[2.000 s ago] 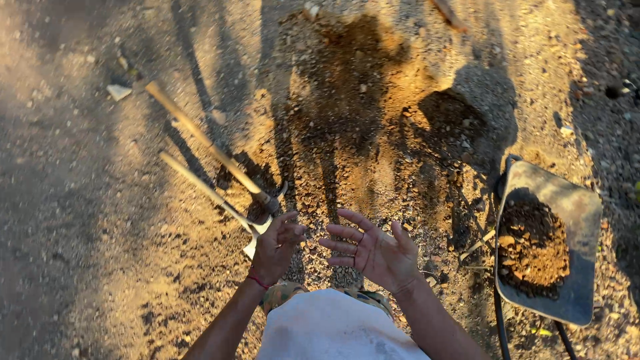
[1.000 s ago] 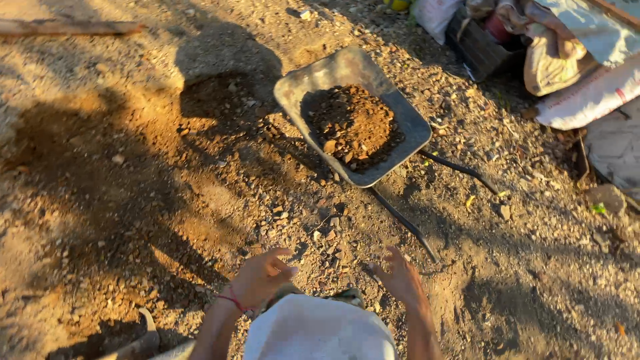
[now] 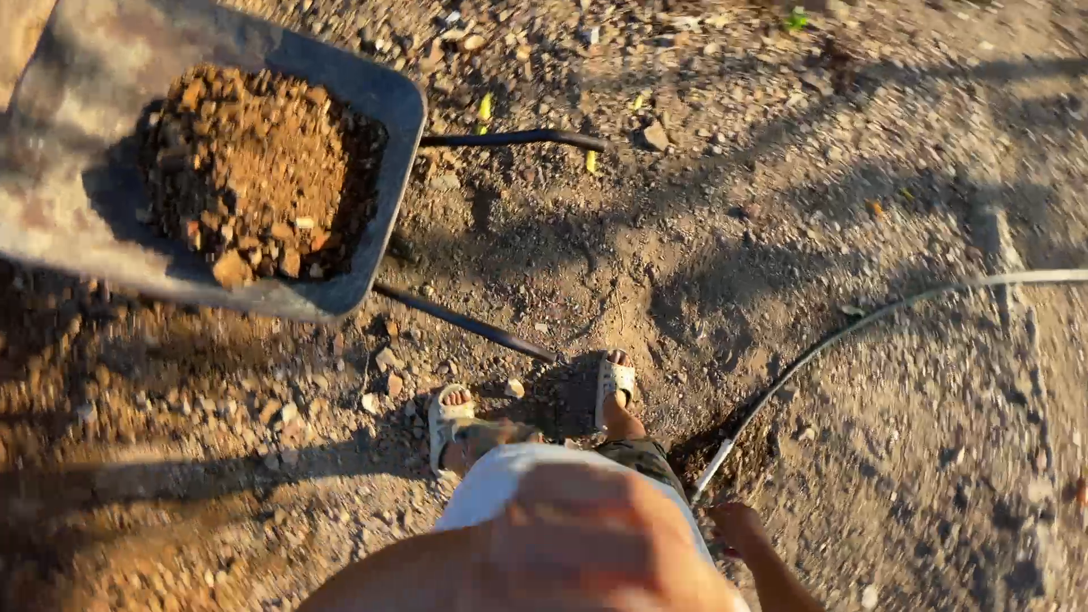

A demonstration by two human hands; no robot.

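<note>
My left hand (image 3: 595, 510) is a blur in front of my white shirt, close to the camera; its fingers cannot be made out. Low on the right side of my body hangs my right hand (image 3: 738, 527), near the pale end of a hose (image 3: 795, 365); its finger pose is unclear and nothing shows in it. A metal wheelbarrow tray (image 3: 68, 153) at the upper left carries a heap of brown soil and stones (image 3: 255, 170). Two dark handles, the upper one (image 3: 518, 138) and the lower one (image 3: 467, 323), point toward my side, the lower ending near my sandalled feet (image 3: 614, 387).
Stony, uneven ground (image 3: 765, 212) surrounds my feet and the wheelbarrow. The hose curves across the ground at the right. A loose stone (image 3: 654, 136) lies beyond the upper handle, and small stones are scattered by the lower one.
The view has swung right, and the wheelbarrow now fills the upper left. My hands, raised and apart before, are now by my body: the left across my shirt, the right low at my side.
</note>
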